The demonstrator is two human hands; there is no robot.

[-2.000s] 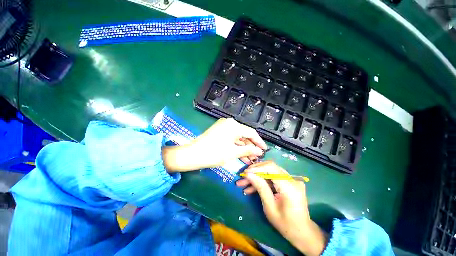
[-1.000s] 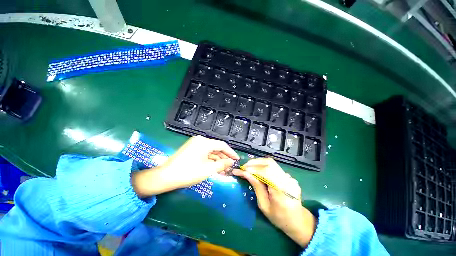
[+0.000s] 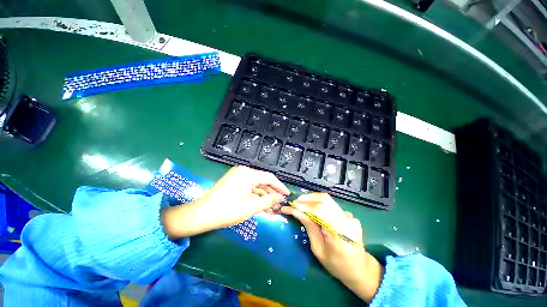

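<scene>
My left hand pinches a small dark component between thumb and fingers; the fingers hide most of it. My right hand holds a thin yellow pick tool like a pen, its tip at the component. A blue sheet with rows of tiny white pads lies on the bench under my left hand and forearm; its right part has few pads. The black component tray lies just beyond my hands, with small shiny parts in its pockets.
A long blue strip of pads lies at the upper left. A small dark box and part of a fan are at the far left. A tall black tray stack stands at the right. White specks are scattered on the green bench.
The view has shifted since two seconds ago, bringing the tray stack further in. The tool has turned, its rear end now pointing down to the right. Both hands stay together at the component.
</scene>
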